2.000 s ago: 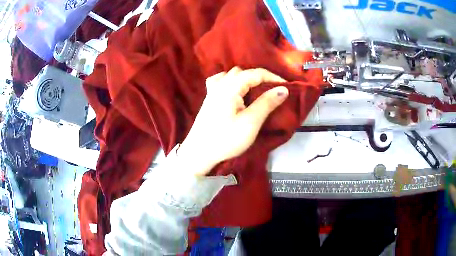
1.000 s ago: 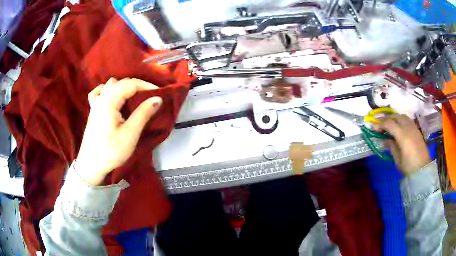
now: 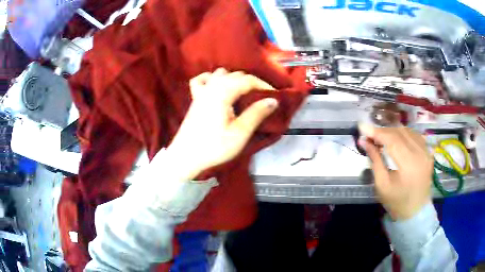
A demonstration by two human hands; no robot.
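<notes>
A dark red garment [image 3: 127, 101] lies heaped left of the needle area, its folded edge reaching the glowing presser foot area [image 3: 308, 74]. My left hand [image 3: 212, 125] pinches the folded edge between thumb and fingers, left of the foot. My right hand [image 3: 401, 170] is over the front of the white machine bed, right of the foot, blurred, thumb and index finger near each other; whether it holds anything cannot be told. Scissors with yellow and green handle loops [image 3: 458, 172] lie right of it, not touched. The dark snips seen earlier are not visible.
The white machine head [image 3: 367, 24] with blue band stands behind. A red fabric strip [image 3: 436, 105] runs right of the foot. A measuring tape [image 3: 314, 192] lines the front edge. A thread bit [image 3: 304, 158] lies on the white surface. A grey-white box [image 3: 40, 93] stands left.
My right hand has left the scissors' handle loops and moved left over the machine bed. My left hand still holds the garment edge by the foot. The view has swung left again.
</notes>
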